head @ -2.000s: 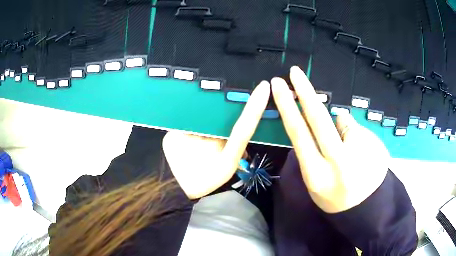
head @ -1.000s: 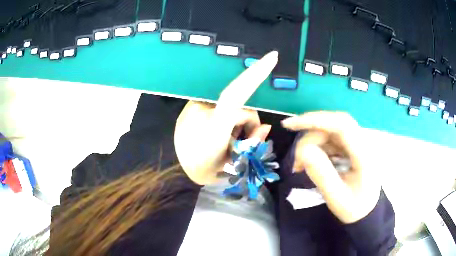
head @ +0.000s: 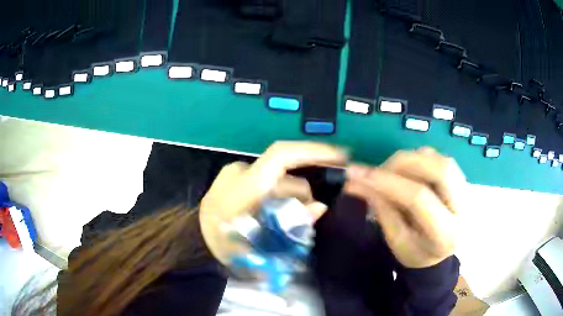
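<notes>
My left hand [head: 247, 197] is in front of the mat's edge, with a blurred blue-and-white bunch of film tabs [head: 278, 237] held in its curled fingers. My right hand [head: 417, 207] is to its right, fingertips pinched together close to the left index fingertip. Blur hides whether the right fingers hold anything. Black mesh straps [head: 247, 37] lie side by side on the green mat [head: 204, 120]. Their clasp ends form a staggered row along the near side. Most windows are white; one is light blue [head: 284, 103] and one darker blue [head: 319, 127].
Thin black end bars [head: 426, 29] stand up across the straps at the right. Several blue windows also show at the far right. Blue and red items [head: 15, 219] are at the lower left, a white object [head: 543, 274] and a cardboard piece [head: 469, 299] at the lower right.
My left index finger has drawn back from the clasp ends, and the right hand has moved up until both hands' fingertips nearly meet. The white piece near my right hand no longer shows.
</notes>
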